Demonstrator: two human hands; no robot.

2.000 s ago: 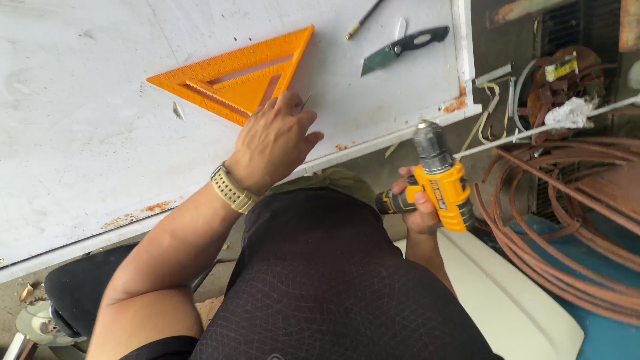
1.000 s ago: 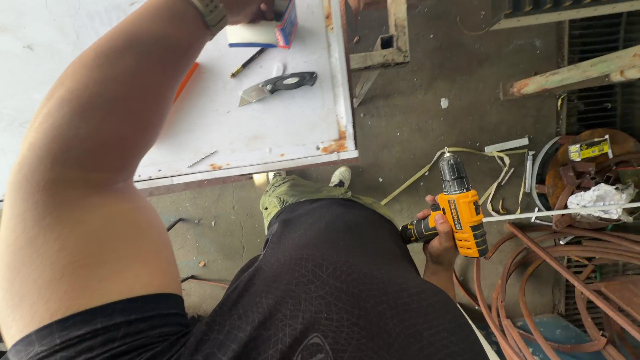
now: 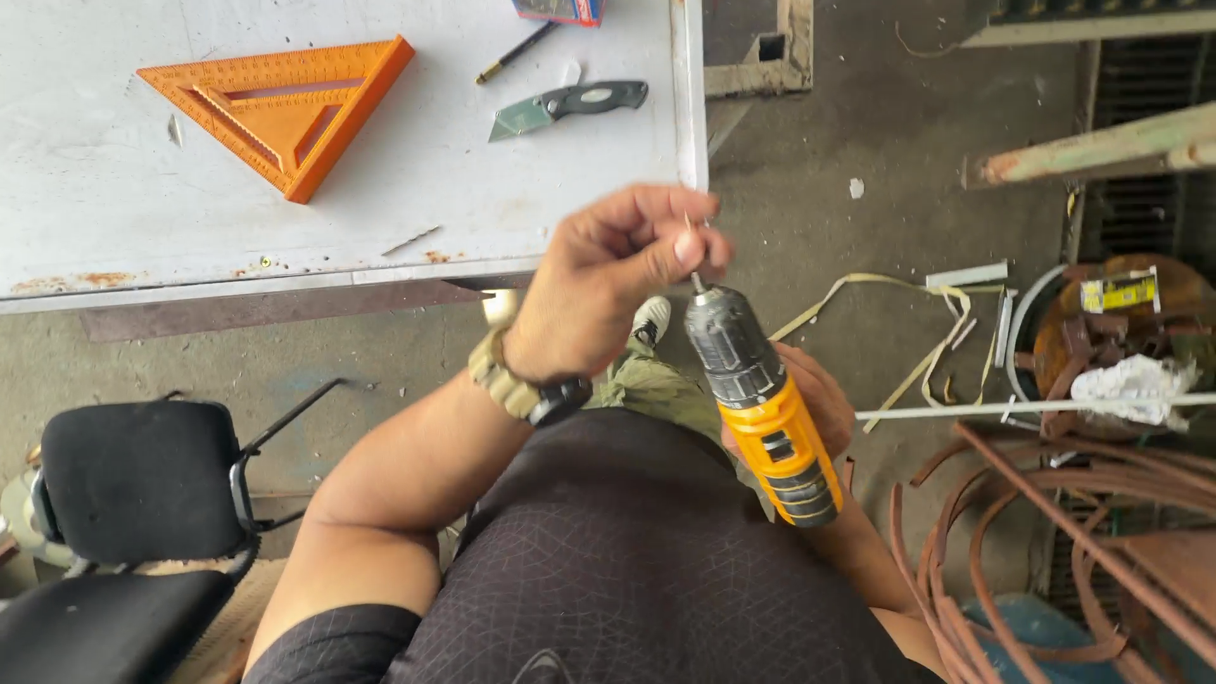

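My left hand (image 3: 617,271), with a watch (image 3: 527,385) at its wrist, pinches a thin metal bit (image 3: 700,283) at the chuck of a yellow and black cordless drill (image 3: 765,408); the fingers hide most of the bit. Its kind cannot be told. My right hand (image 3: 817,399) grips the drill's handle, mostly hidden behind the drill, whose chuck points up and away. On the white metal table lie an orange speed square (image 3: 347,123), a utility knife (image 3: 570,106) with its blade out, a dark pen-like tool (image 3: 513,54) and a loose drill bit (image 3: 411,240).
A box (image 3: 560,9) sits at the table's far side. The table's near edge (image 3: 380,275) runs just left of my hands. A black chair (image 3: 142,480) stands lower left. Coiled rusty rods (image 3: 988,532), yellowish strap (image 3: 855,280) and a round container of scrap (image 3: 1102,332) are at right.
My left hand has come back from the box at the table's far side to the drill's chuck. The drill in my right hand has moved left, toward my body's middle.
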